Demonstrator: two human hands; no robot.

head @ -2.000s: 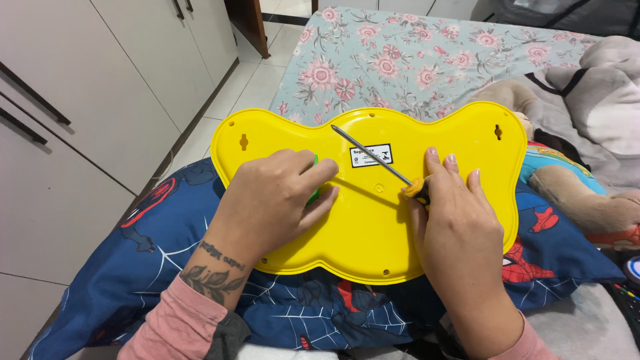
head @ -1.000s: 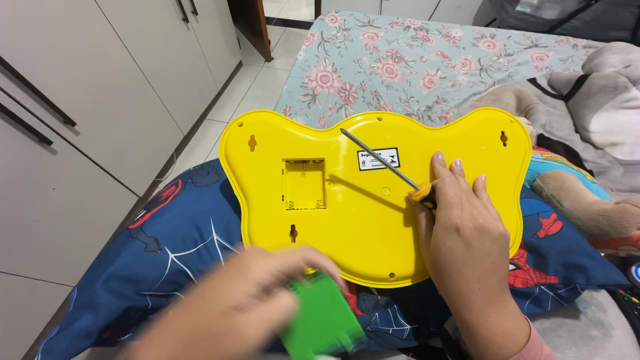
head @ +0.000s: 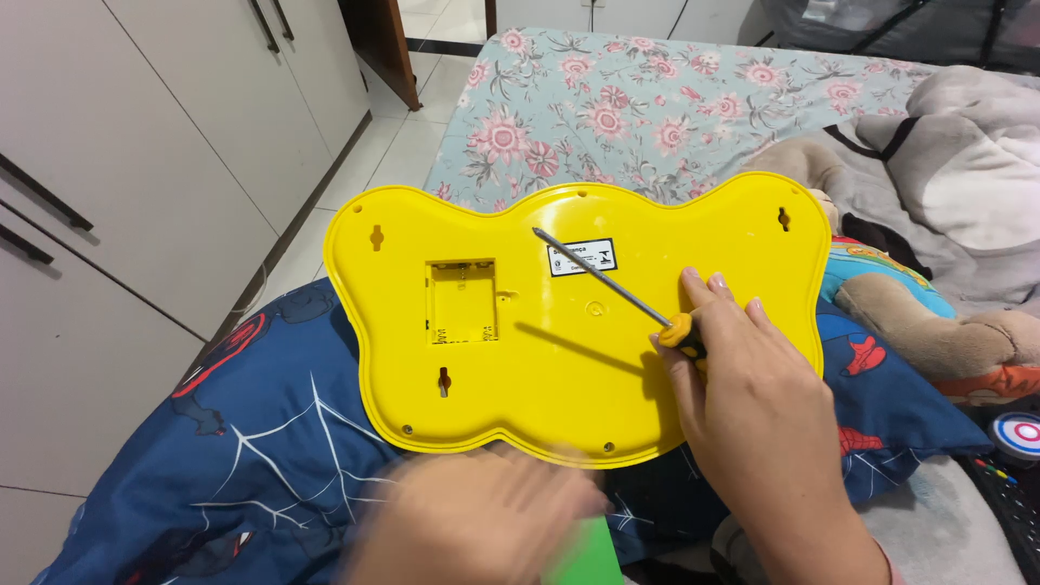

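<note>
A yellow plastic toy casing (head: 552, 382) lies back side up on a pillow. On its left is an uncovered battery compartment (head: 463, 302) with metal springs and no batteries visible. My right hand (head: 747, 406) rests on the casing's right part and holds a screwdriver (head: 605, 280) by its yellow and black handle, the shaft pointing up and left. Below the casing's lower edge, my left hand (head: 479, 520) is blurred. A green plastic cover (head: 589, 552) shows beside it, partly cut off by the frame; whether the fingers still grip it is unclear.
The dark blue pillow (head: 268, 455) with web prints lies under the casing. A bed with a floral sheet (head: 609, 114) is beyond. Plush toys (head: 967, 162) lie at right, near a round blue and white object (head: 1017, 435). White cabinets (head: 162, 122) stand at left.
The green cover was over the left part of the casing under my left hand; it came away, baring the compartment, and is now below the casing. My right hand and the screwdriver have stayed in place.
</note>
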